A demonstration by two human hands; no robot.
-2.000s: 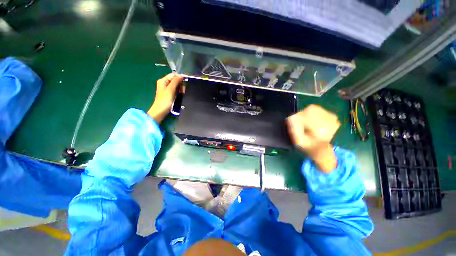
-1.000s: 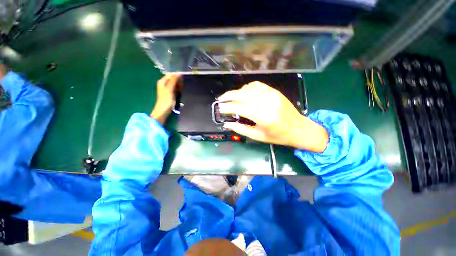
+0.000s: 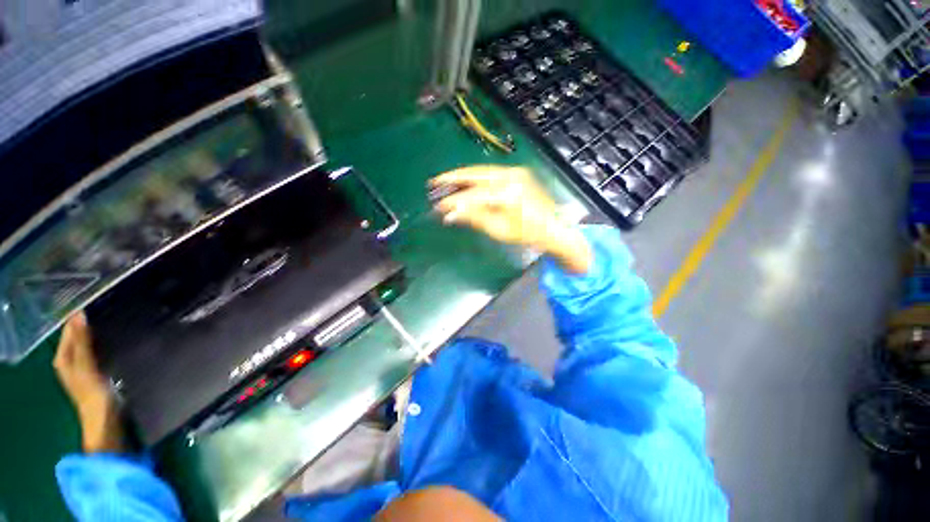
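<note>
My right hand (image 3: pixel 502 209) is over the green bench, right of the black machine base, with a small dark part (image 3: pixel 442 192) between thumb and fingers. My left hand (image 3: pixel 84 372) rests at the left side of the black machine base (image 3: pixel 245 296); its fingertips are partly hidden and I see no part in it. The base top shows a pale curved outline; red digits and a red-orange switch (image 3: pixel 299 358) glow on its front edge.
A clear guard (image 3: pixel 153 209) stands over the base rear. A silvery handle (image 3: pixel 373 201) is at its right side. A black compartment tray (image 3: pixel 597 112) lies at the right bench edge, near yellow wires (image 3: pixel 479 126), a metal post (image 3: pixel 449 51) and a blue bin (image 3: pixel 736 29).
The view has swung right toward the tray. My right hand has moved off the machine base to its right with the small part. My left hand stays at the base's left side.
</note>
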